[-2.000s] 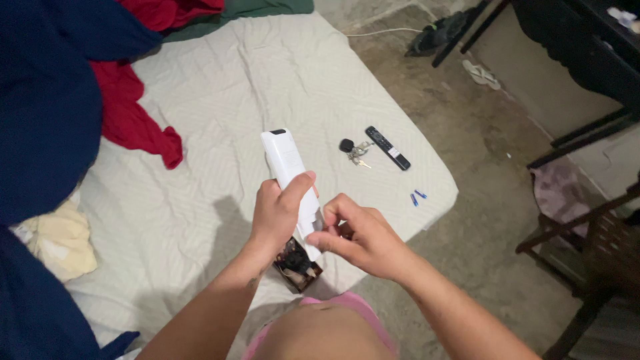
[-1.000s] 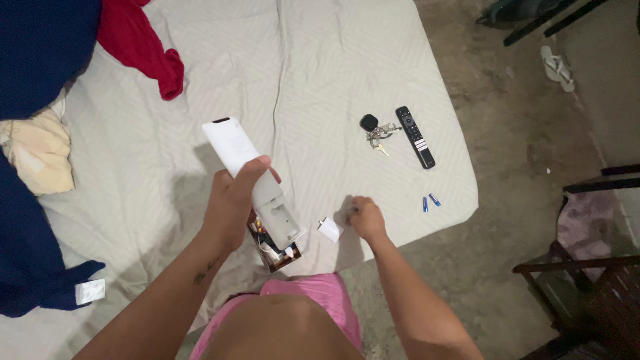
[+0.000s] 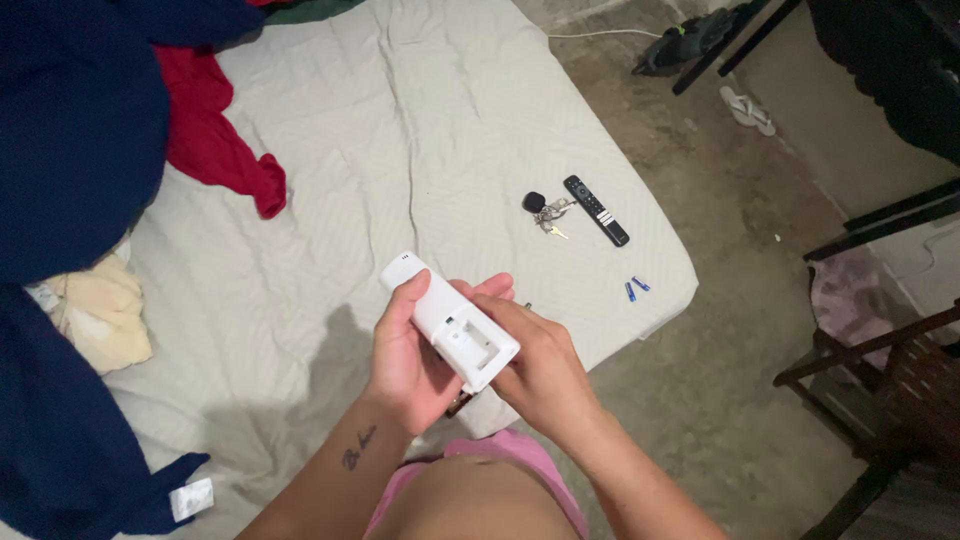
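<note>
A white remote control [image 3: 442,315] lies back up in my left hand [image 3: 409,349], thumb along its upper side. Its battery compartment is uncovered and no battery shows in it. My right hand [image 3: 540,352] is against the remote's lower right side with curled fingers; a small bit of something shows beyond its knuckles, and whether it grips anything is hidden. Two small blue batteries [image 3: 637,288] lie near the bed's corner. A black remote control [image 3: 596,211] and a bunch of keys [image 3: 553,217] with a black fob rest farther back. A dark box [image 3: 460,403] is mostly hidden beneath my hands.
The pale bed sheet [image 3: 322,97] spreads under everything. Navy cloth [image 3: 75,135], a red garment [image 3: 217,135] and cream cloth [image 3: 109,311] lie at left. Right of the bed are the concrete floor, white flip-flops [image 3: 746,111], a wooden chair [image 3: 862,360] and dark furniture legs.
My right hand, apart from the white remote one second ago, has come back against it. The remote's battery compartment, covered by my hands two seconds ago, now shows uncovered.
</note>
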